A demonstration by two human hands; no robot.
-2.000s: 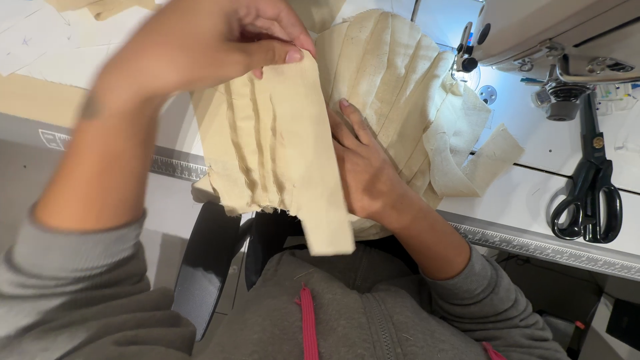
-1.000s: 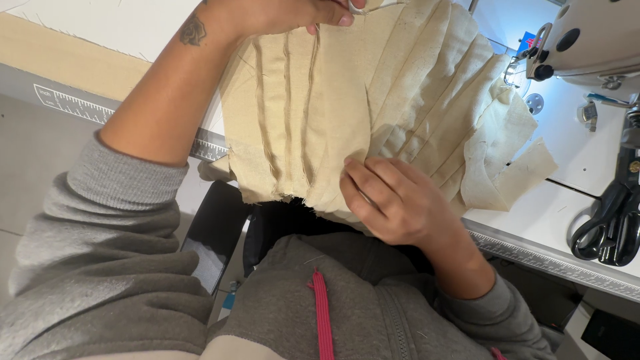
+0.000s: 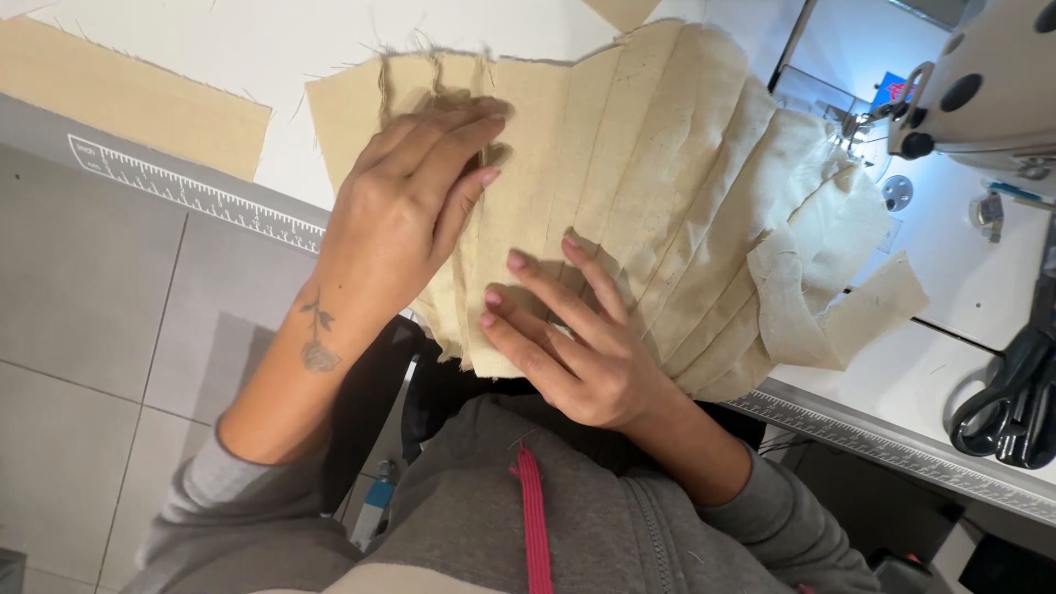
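Note:
A cream cloth piece (image 3: 652,157) with several parallel seams lies spread over the table edge, its right part by the sewing machine's needle area (image 3: 854,124). My left hand (image 3: 404,190) rests on the cloth's left part, fingers together beside raised seam allowances; whether it pinches any cloth cannot be told. Lower and to the right, my right hand (image 3: 577,338) lies on the cloth with its fingers spread, holding nothing. Frayed threads stick out along the cloth's upper left edge. A loose cloth strip (image 3: 792,305) folds over at the right end.
The sewing machine head (image 3: 998,91) stands at the upper right with its lamp lit. Black-handled scissors (image 3: 1006,396) lie at the right edge. Another flat cloth piece (image 3: 132,91) is at the upper left. A printed measuring scale (image 3: 198,194) runs along the table's front edge.
The strip lifted by my left hand two seconds ago now lies flat within the cloth. My left hand has come down from the cloth's upper edge onto its left part. My right hand's fingers have spread.

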